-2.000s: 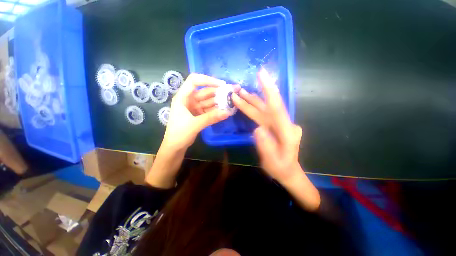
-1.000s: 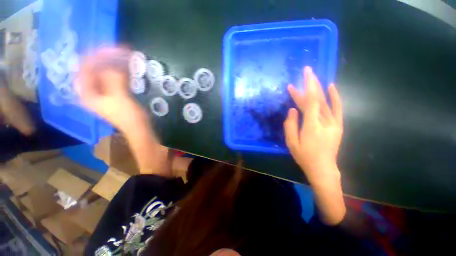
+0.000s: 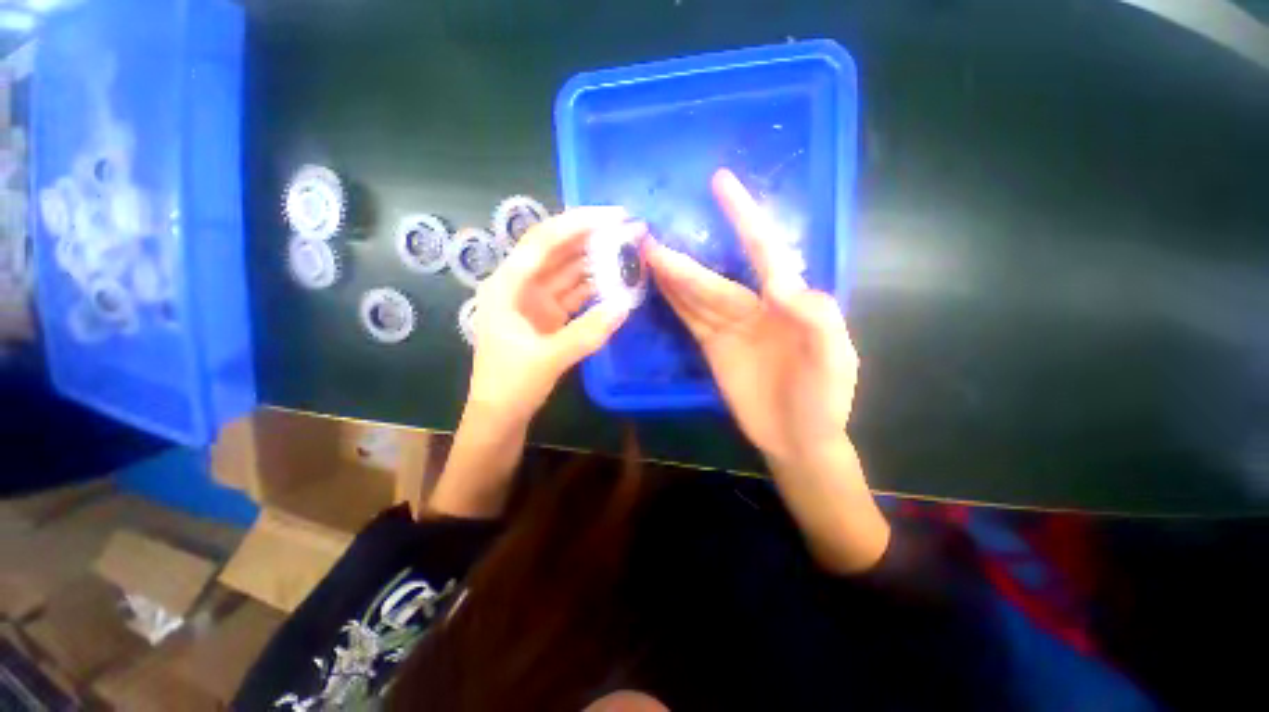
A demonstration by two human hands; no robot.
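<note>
My left hand (image 3: 536,299) holds a white plastic gear (image 3: 617,264) at its fingertips over the left part of the shallow blue parts tray (image 3: 846,167). My right hand (image 3: 772,327) is over the tray, with a fingertip at the gear's right side and the index finger stretched out. Whether that hand pinches a small part cannot be told. Dark specks lie in the tray, partly hidden by my hands. Several loose white gears (image 3: 422,242) lie on the dark green bench left of my left hand, one partly behind it.
A deeper blue bin (image 3: 216,251) with white gears in it stands at the bench's left end. Open cardboard boxes (image 3: 285,556) are on the floor at lower left. The pale bench edge (image 3: 668,462) runs in front of my body.
My left hand has come back from near the deep bin to the tray and now holds a gear. My right hand has moved in to the gear. One gear fewer lies in the bench group.
</note>
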